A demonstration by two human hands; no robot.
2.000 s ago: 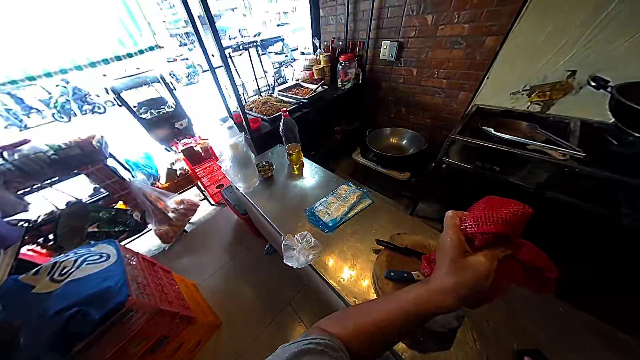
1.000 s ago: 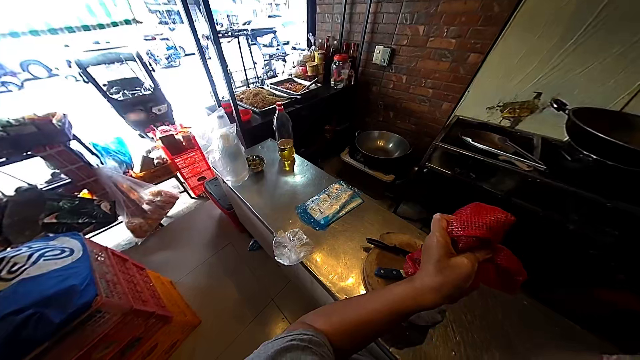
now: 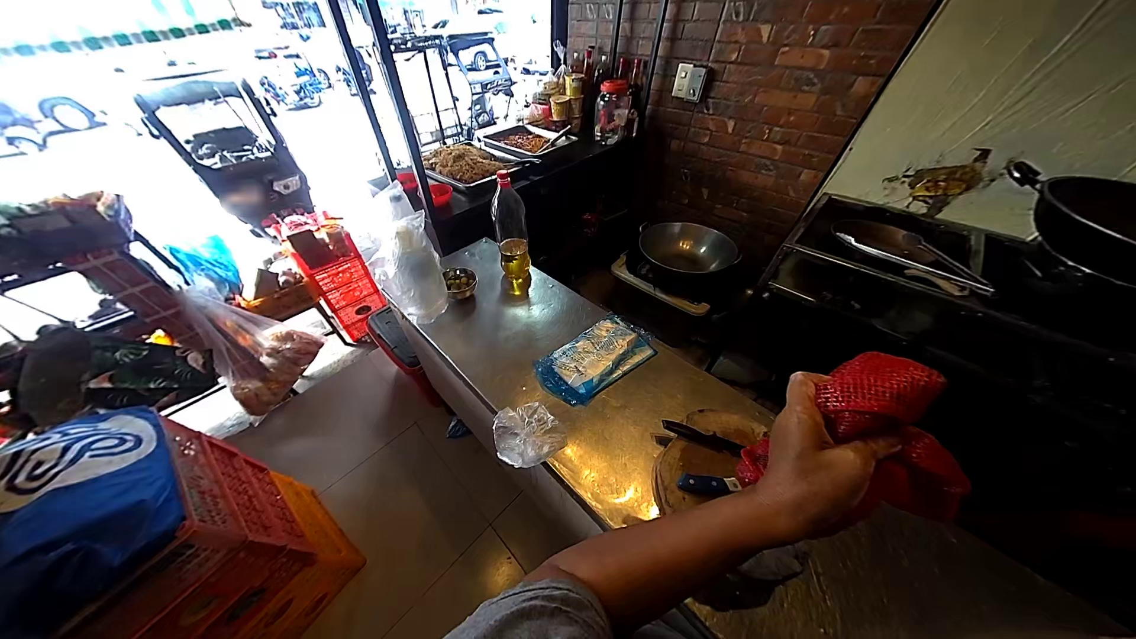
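My left hand (image 3: 821, 466) is closed on a red mesh bag (image 3: 880, 395), which bulges above and beyond the fingers over the metal counter (image 3: 497, 346). My right hand does not show. Just left of the bag, a round wooden board (image 3: 679, 466) carries a knife with a black handle (image 3: 701, 437) and another with a blue handle (image 3: 706, 484). The bag and forearm partly cover this board. Farther along the counter lie a crumpled clear plastic bag (image 3: 528, 435) and a blue-and-clear plastic packet (image 3: 596, 358) with pale contents.
At the counter's far end stand an oil bottle (image 3: 513, 235), a small metal bowl (image 3: 459, 283) and clear plastic bags (image 3: 413, 266). A wok (image 3: 689, 248) sits on a burner beyond. Tongs (image 3: 914, 257) rest on the stove at right. Stacked crates (image 3: 257, 524) stand at lower left.
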